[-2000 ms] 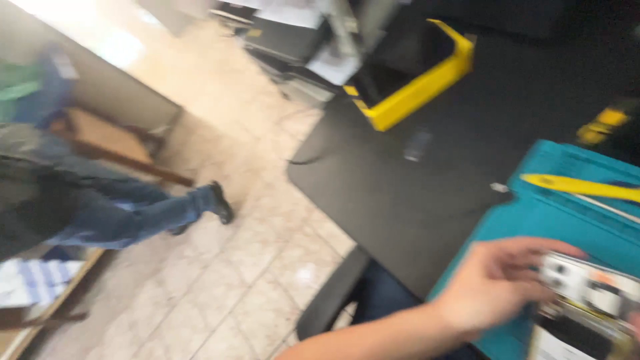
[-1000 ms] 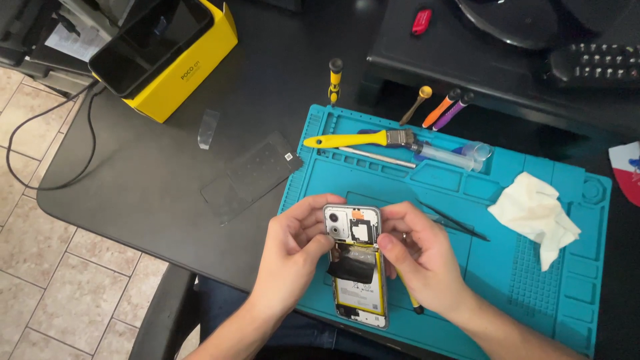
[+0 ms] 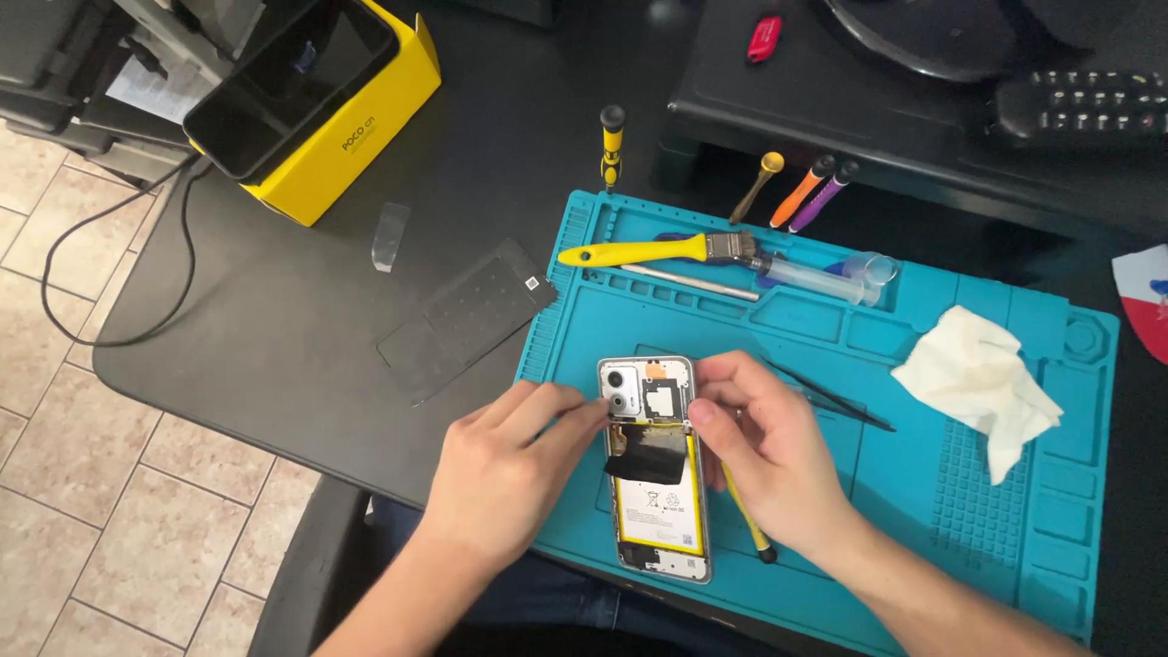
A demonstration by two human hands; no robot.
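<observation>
An opened smartphone [image 3: 659, 520] with its back off lies on a teal silicone repair mat [image 3: 584, 338], its camera lenses, battery and a black film in view. My left hand [image 3: 516, 461] has its fingertips at the phone's upper left edge, beside the lenses; what lies between them is hidden. My right hand [image 3: 776, 447] holds the phone's upper right side between thumb and fingers. A yellow-handled screwdriver [image 3: 750, 520] sticks out beneath my right hand. Black tweezers [image 3: 830, 397] rest on the mat behind that hand.
Along the mat's top are a yellow brush [image 3: 639, 251], a syringe [image 3: 812, 278] and several upright screwdrivers [image 3: 611, 151]. A crumpled white cloth [image 3: 976, 374] is at right. Left are a clear-and-black film sheet [image 3: 470, 315] and a yellow box [image 3: 365, 137] bearing a dark phone [image 3: 292, 82].
The view has swung from the floor and a walking person to the mat. Since one second ago, my left fingers have shifted to the phone's left edge beside the lenses.
</observation>
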